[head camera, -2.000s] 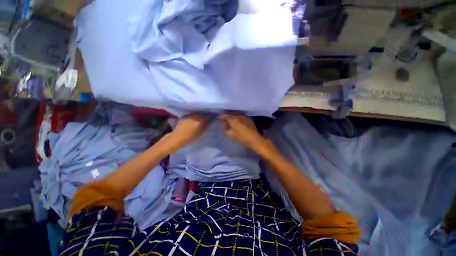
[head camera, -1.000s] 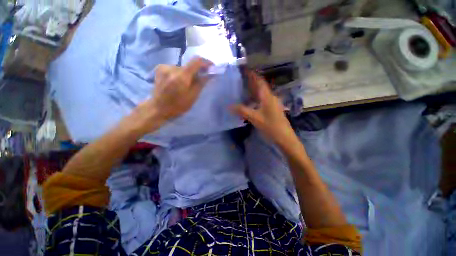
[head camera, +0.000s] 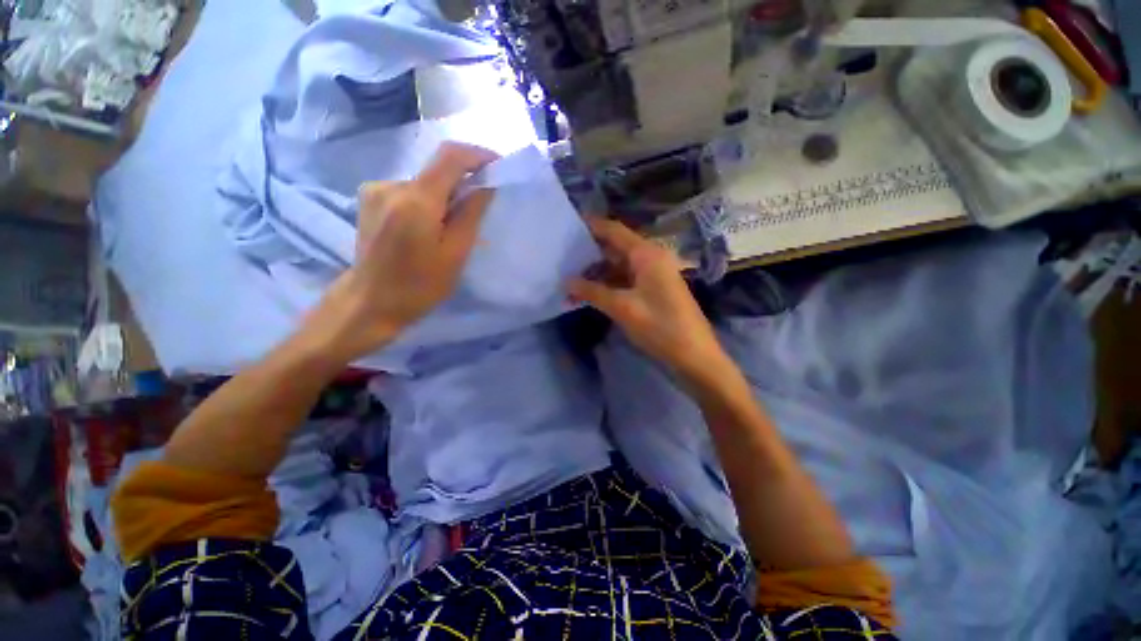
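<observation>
A light blue garment panel (head camera: 188, 238) lies in loose folds over the table left of the machine. My left hand (head camera: 419, 232) pinches the panel's upper part between thumb and index finger, near the brightly lit cloth plate (head camera: 469, 107). My right hand (head camera: 632, 282) holds the panel's right edge between thumb and fingers, just left of the table edge and below the needle area. The overlock machine (head camera: 682, 75) stands right of the cloth. The needle and presser foot cannot be made out clearly.
A white tape roll (head camera: 1020, 90) lies on a plastic bag (head camera: 932, 107) at the right, beside orange-yellow and red handles (head camera: 1074, 50). A measuring scale (head camera: 851, 200) runs along the table edge. Blue cloth (head camera: 926, 376) hangs below. White scraps (head camera: 88, 50) are upper left.
Both hands have moved up from the near table edge onto the panel, apart from each other. My right fingers have closed on its right edge. The view has shifted toward the right.
</observation>
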